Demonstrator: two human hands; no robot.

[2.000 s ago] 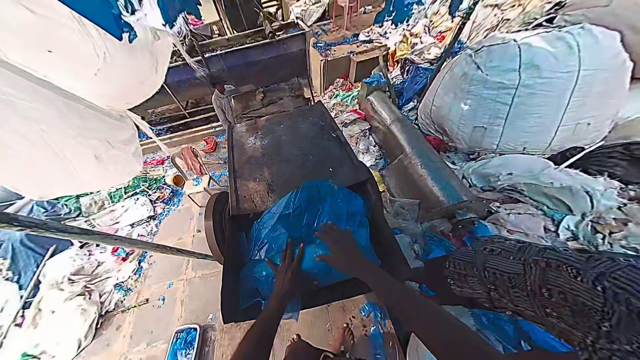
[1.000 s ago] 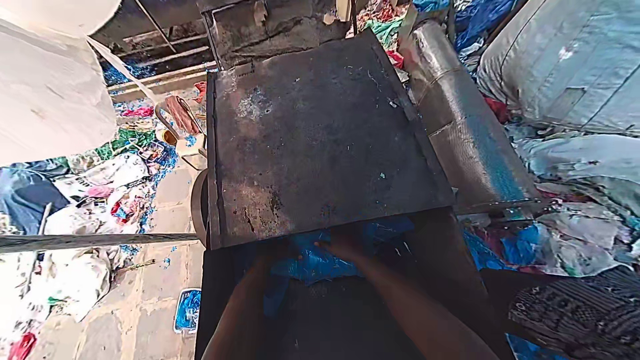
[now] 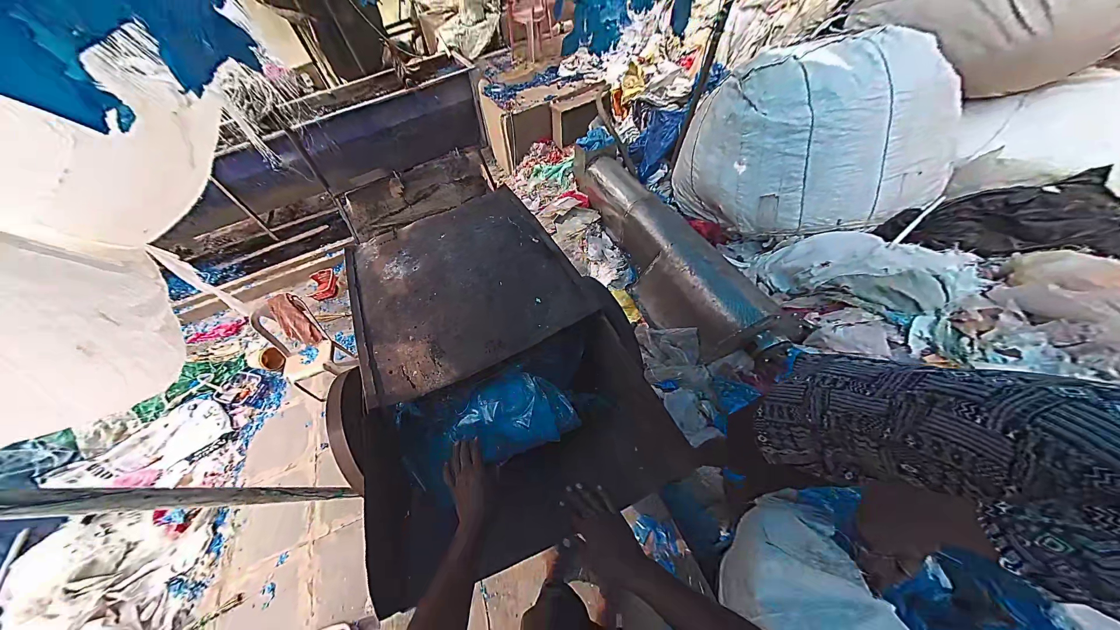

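Observation:
Blue plastic film (image 3: 516,411) lies bunched in the open feed mouth of a dark metal machine (image 3: 464,289), partly under its flat top plate. My left hand (image 3: 470,484) touches the near edge of the film, fingers pointing into the mouth; it does not grip it. To the right, my right hand (image 3: 598,523) is near the front edge of the dark feed tray (image 3: 534,507), with its fingers apart and nothing in it. How far the film reaches under the plate is hidden.
A person's patterned sleeve (image 3: 884,420) is close on the right, above a white sack (image 3: 787,569). A metal cylinder (image 3: 682,262) lies beyond the machine's right side. Large stuffed sacks (image 3: 822,131) stand behind. A chair (image 3: 306,337) and a pole (image 3: 175,500) are at left.
Both hands have come back from under the top plate, where they were one second ago. My right hand has left the blue film. The view has swung and widened.

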